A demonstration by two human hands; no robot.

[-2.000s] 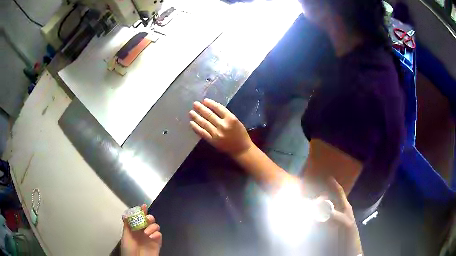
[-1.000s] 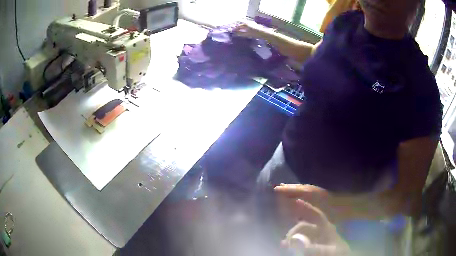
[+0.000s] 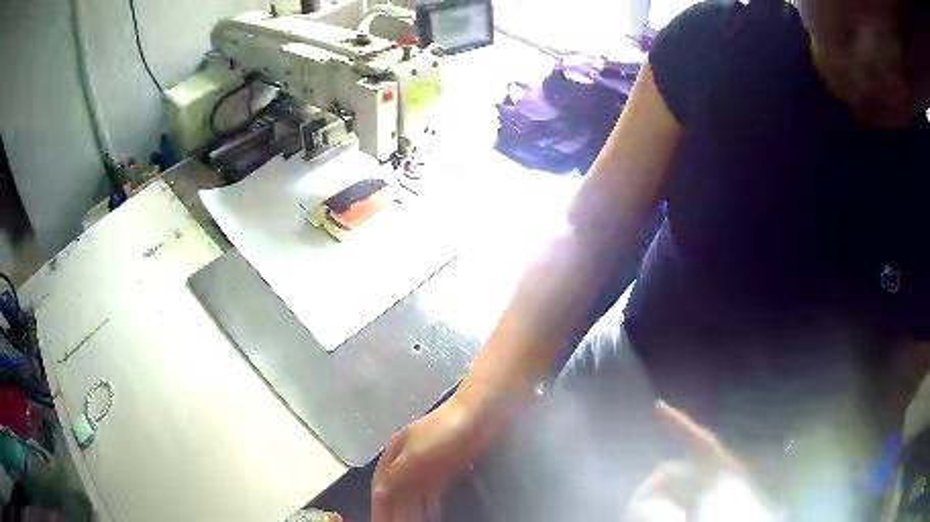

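Note:
My left hand [image 3: 332, 518] is almost wholly cut off by the bottom edge; a fingertip shows beside the top of a small jar [image 3: 306, 516]. My right hand [image 3: 704, 474] is at the bottom right, blurred and washed out by glare, one finger pointing up and left. Whether it holds the round white lid cannot be told. Another person's bare arm [image 3: 540, 306] reaches down between my hands, the person's hand [image 3: 423, 469] hanging fingers down just right of the jar.
A cream sewing machine [image 3: 306, 51] with a screen [image 3: 456, 25] stands behind. A clamp with a pinkish-red and dark piece [image 3: 355, 207] lies on a white sheet [image 3: 337, 296]. Purple pieces [image 3: 561, 112] are heaped behind the arm. A beaded loop with a green tag [image 3: 86, 428] lies at left.
The view has swung left and the machine sits further right in it. The other person's arm now reaches down towards the jar. The jar's top and a fingertip have come in at the bottom edge.

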